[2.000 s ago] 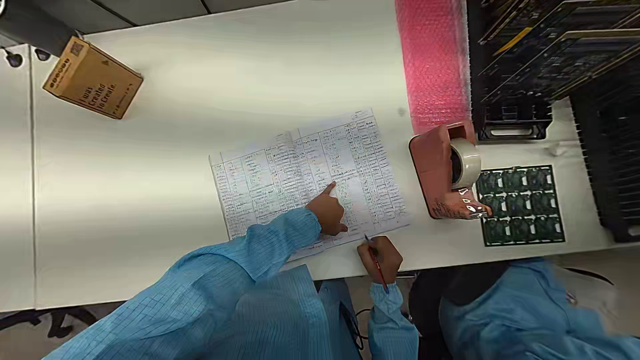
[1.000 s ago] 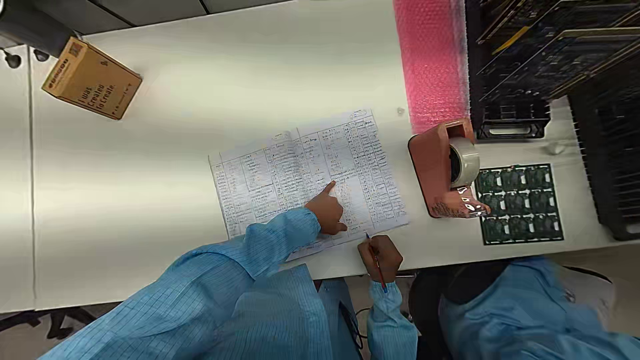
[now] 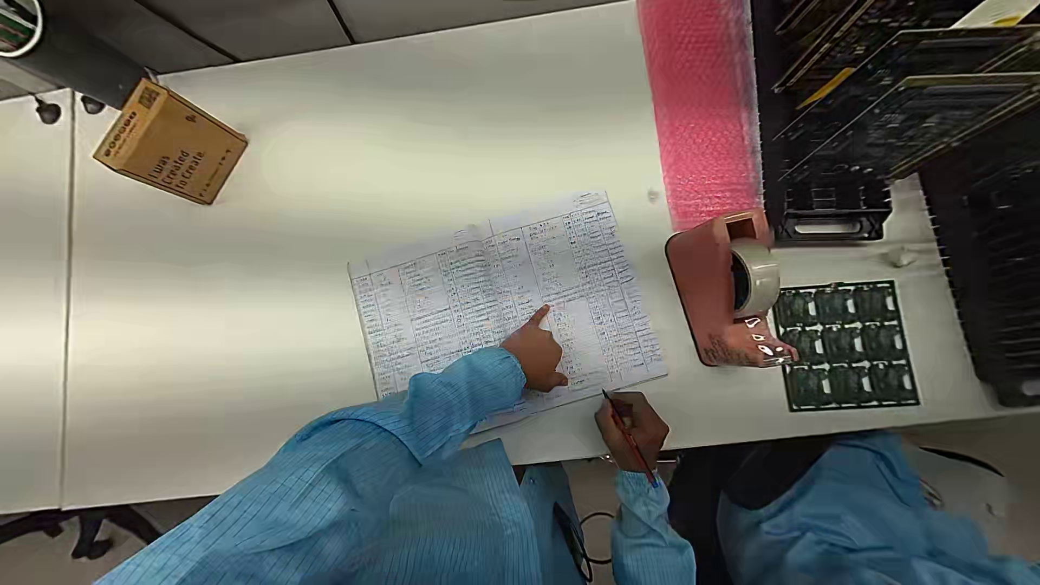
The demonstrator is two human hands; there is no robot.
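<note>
An open notebook [image 3: 431, 309] with ruled columns full of handwriting lies slightly tilted on the white table. My left hand [image 3: 536, 354] rests on its right page, index finger extended and pointing at the writing, nothing held. Just off the notebook's lower right edge, my right hand [image 3: 632, 432] is closed around a red pen [image 3: 631, 443], whose dark tip points up toward the page. Both arms wear light blue striped sleeves.
Right of the notebook stand a reddish tape dispenser [image 3: 705, 292], a green circuit board panel [image 3: 849, 349], pink bubble wrap [image 3: 703, 106] and black racks [image 3: 837, 223] holding boards. A cardboard box [image 3: 172, 146] sits upper left. Another person's blue sleeve [image 3: 821, 520] shows lower right.
</note>
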